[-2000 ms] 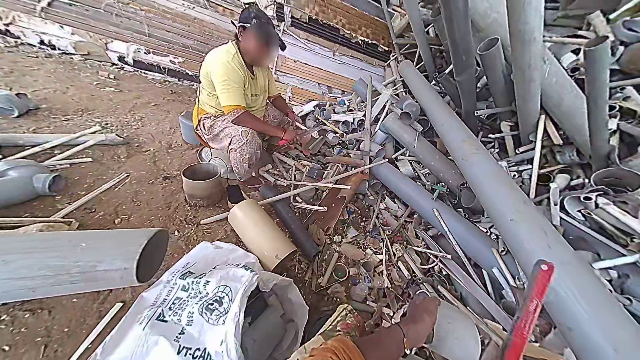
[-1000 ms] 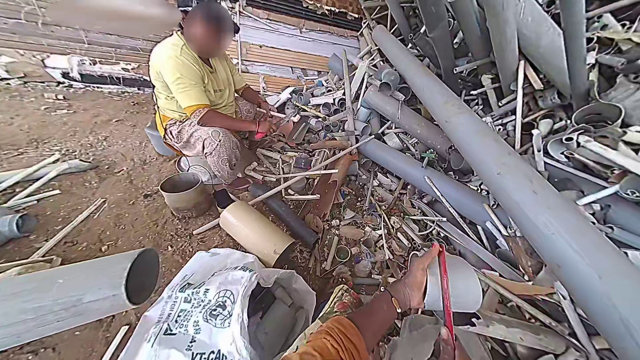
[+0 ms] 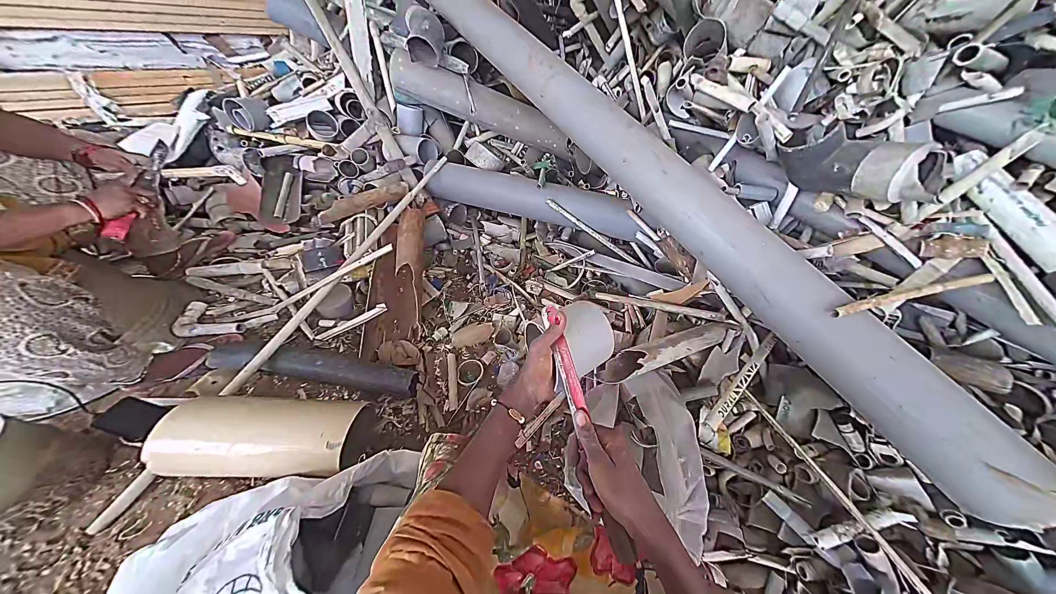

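My left hand [image 3: 538, 365] is closed around the near left side of a short grey plastic pipe piece [image 3: 589, 337], its fingers partly hidden. A red hacksaw [image 3: 569, 371] lies along the left side of the piece, its far end by my left fingertips. My right hand [image 3: 609, 469] grips the saw's near end, with the forefinger stretched along the frame. Crumpled translucent plastic sheeting [image 3: 678, 470] hangs just right of my right hand. Whether the blade touches the pipe cannot be told.
A long grey pipe [image 3: 709, 223] crosses the scrap pile diagonally. A cream pipe piece [image 3: 247, 437] lies at left, above an open white woven sack [image 3: 223, 536]. At far left a co-worker's hands [image 3: 115, 198] hold a small item. A dark pipe [image 3: 309, 368] lies between.
The red hacksaw, upright at the right two seconds ago, has come to the pipe piece. My right hand has come clearly into view on it. The view has tilted down and closer.
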